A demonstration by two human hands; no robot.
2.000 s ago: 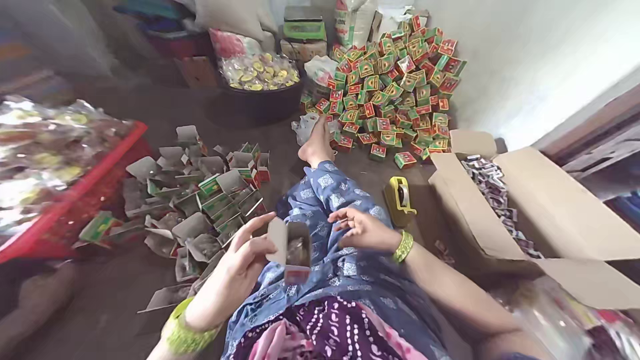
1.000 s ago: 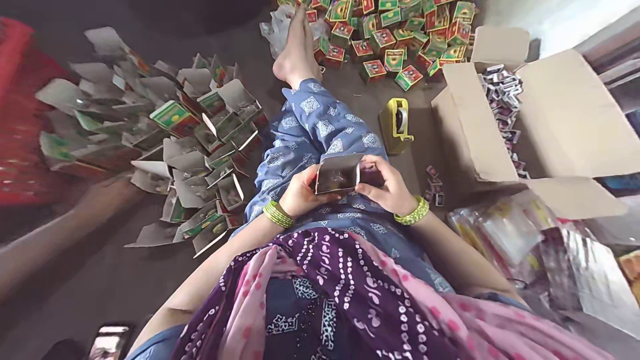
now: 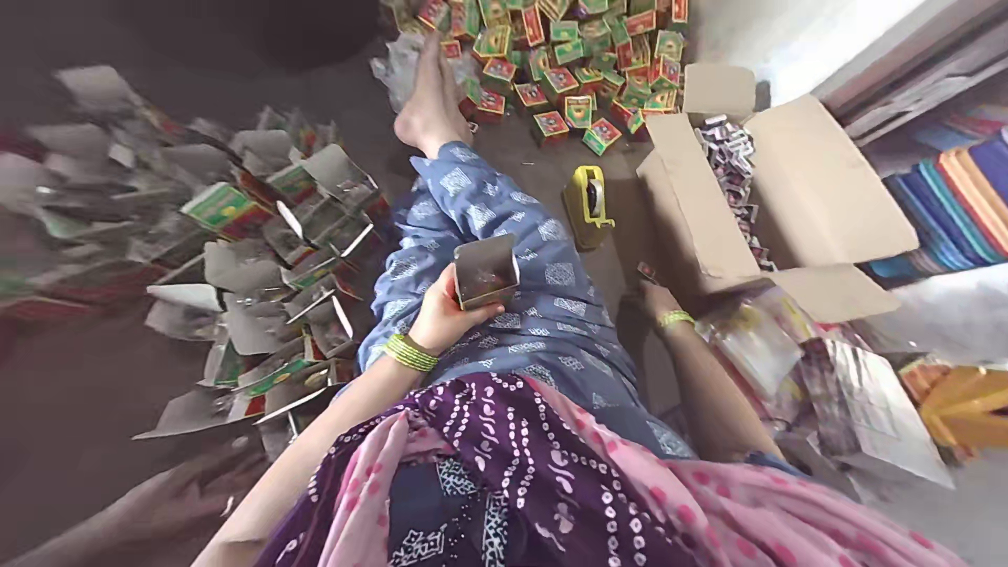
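Note:
My left hand (image 3: 450,315) holds a small cardboard box (image 3: 487,273) above my lap, its flap up and its dark inside facing me. Down on the floor at my right side, my right hand (image 3: 657,298) is at a small dark packet (image 3: 646,272); whether the fingers grip it is not plain. A yellow tape dispenser (image 3: 589,206) stands between my leg and an open carton (image 3: 697,209), which holds many small packets (image 3: 728,157). Many small boxes with raised flaps (image 3: 244,276) crowd the floor on my left.
Closed green and red boxes (image 3: 579,110) lie heaped beyond my foot, beside a clear plastic bag (image 3: 402,67). Plastic packs (image 3: 756,335) lie near my right forearm. Folded cloths (image 3: 957,205) are stacked at the far right. Another person's blurred arm (image 3: 150,504) reaches in at lower left.
My right hand has left the box on my lap and moved right, down to the floor near the carton. My left hand still holds the box.

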